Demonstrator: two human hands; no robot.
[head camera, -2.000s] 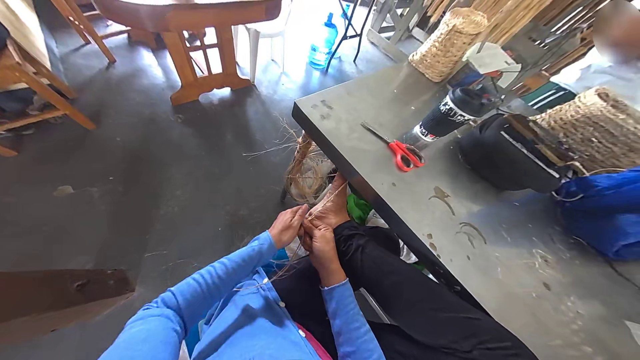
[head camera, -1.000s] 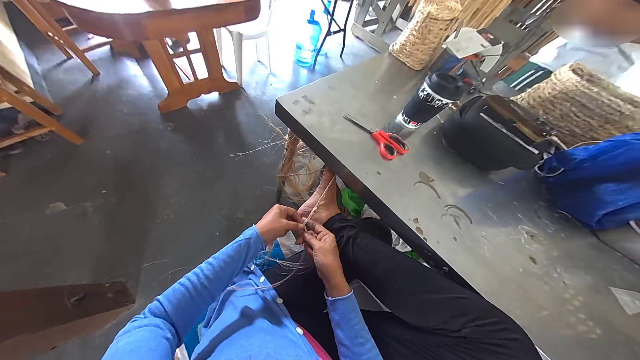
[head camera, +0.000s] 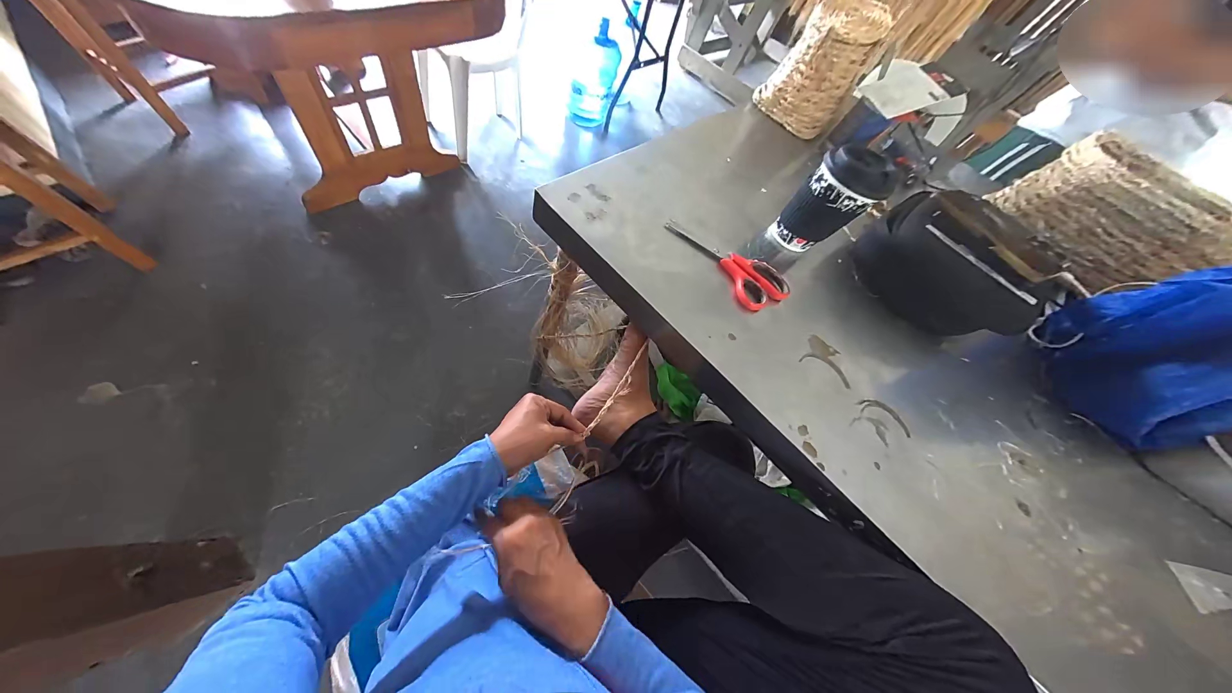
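A thin braided fiber cord (head camera: 616, 395) runs taut along my bare foot (head camera: 621, 385), which is propped near the table edge. My left hand (head camera: 536, 430) pinches the lower end of its braid between thumb and fingertips. Below it, my right hand (head camera: 541, 563) lies curled against my blue shirt; loose strands trail near it, and its fingertips are hidden, so I cannot tell what it holds. Beyond the foot hangs a bundle of loose tan fibers (head camera: 566, 322). Red-handled scissors (head camera: 736, 269) lie on the gray table.
The table (head camera: 674, 192) carries a dark tumbler (head camera: 830, 200), a black bag (head camera: 948, 265), a blue bag (head camera: 1145, 356) and woven baskets (head camera: 825, 63). Green plastic (head camera: 677, 390) shows beneath its edge. Across the table is a person. Wooden furniture (head camera: 385, 106) stands at the back left.
My right hand has moved away from my left hand, down and back to my shirt. Before, both hands were together at the cord. My left hand stays near the foot.
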